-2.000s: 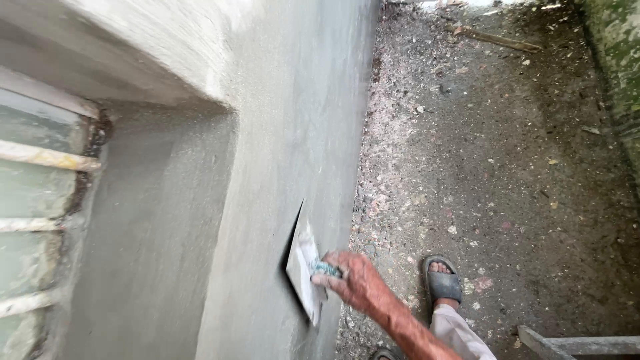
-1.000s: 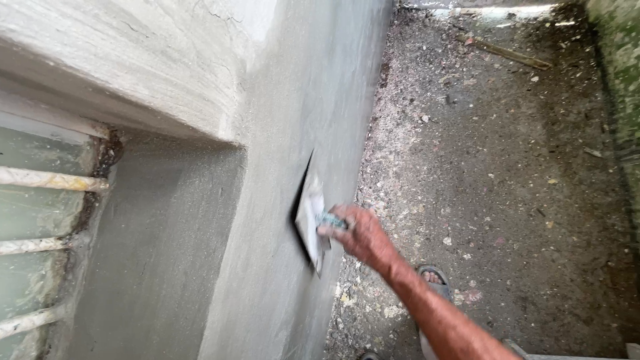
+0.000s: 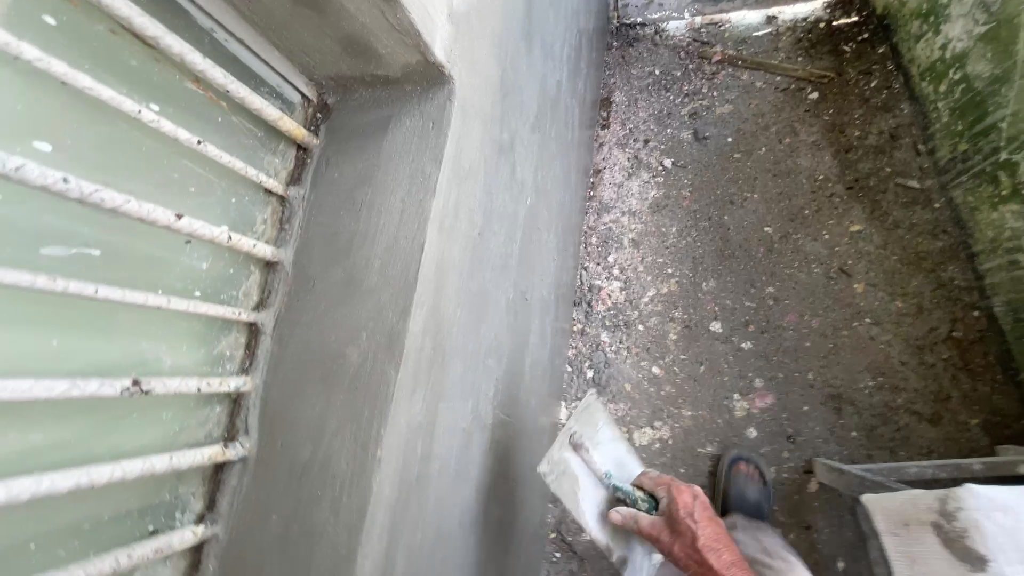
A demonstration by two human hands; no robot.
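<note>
My right hand (image 3: 680, 516) is closed around the green, plaster-smeared handle of a steel plastering trowel (image 3: 588, 472). The trowel's flat blade is held over the floor, just to the right of the grey plastered wall (image 3: 504, 264), with a gap seeming to part it from the wall face. Beside that wall face, a smooth grey window reveal (image 3: 344, 272) runs along the barred window. My left hand is out of view.
White-painted metal bars (image 3: 144, 212) cross a frosted window at left. Debris litters the concrete floor (image 3: 800, 280), with a wooden strip (image 3: 768, 66) at its far end. A mossy wall (image 3: 968, 128) stands right. A wooden frame (image 3: 920, 472) with a stained sack (image 3: 920, 528) is at lower right.
The trowel in my right hand was against the wall in both earlier frames; now it is off the wall, over the floor. The view has shifted, showing more of the window.
</note>
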